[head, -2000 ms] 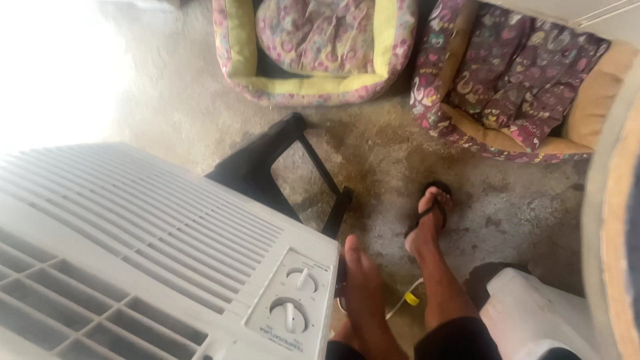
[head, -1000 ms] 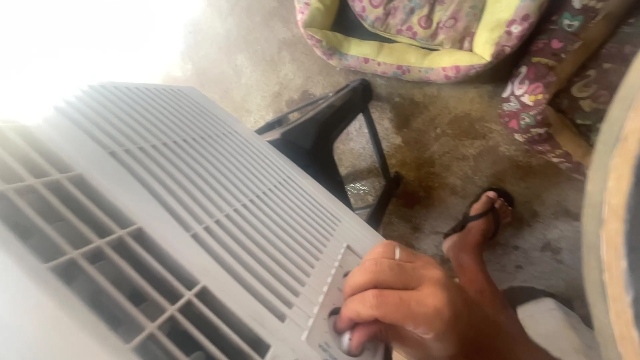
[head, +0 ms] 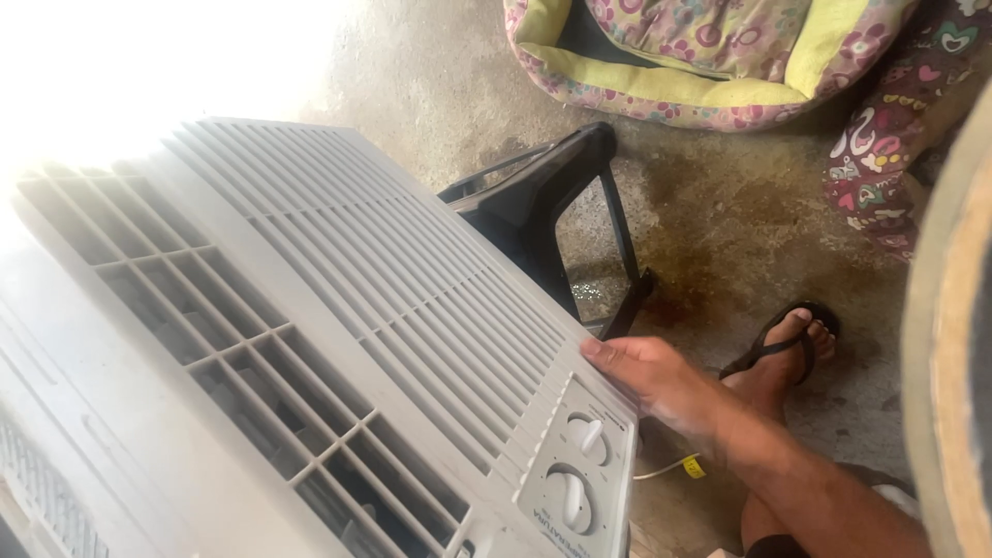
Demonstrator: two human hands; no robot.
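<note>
A white window air conditioner [head: 457,287] with a louvred front grille fills the left and middle of the view, tilted. Its control panel [head: 577,465] has two white knobs, the upper one [head: 589,438] and the lower one [head: 570,496]. My right hand [head: 647,376] reaches in from the lower right and grips the side edge of the front panel, just above the knobs. One fingertip rests on the rim; the other fingers are partly hidden past the edge. My left hand is out of view.
A black folding stand or stool [head: 535,201] stands beside the unit. A floral pet bed [head: 682,89] and a purple patterned one [head: 872,178] lie on the concrete floor. My sandalled foot [head: 783,345], a white cord with a yellow tag [head: 692,466] and a round edge [head: 938,325] are at right.
My right hand was at a knob one second ago; it has left the knob and moved up to the panel's side edge. Two seconds ago no hand showed. The view has shifted.
</note>
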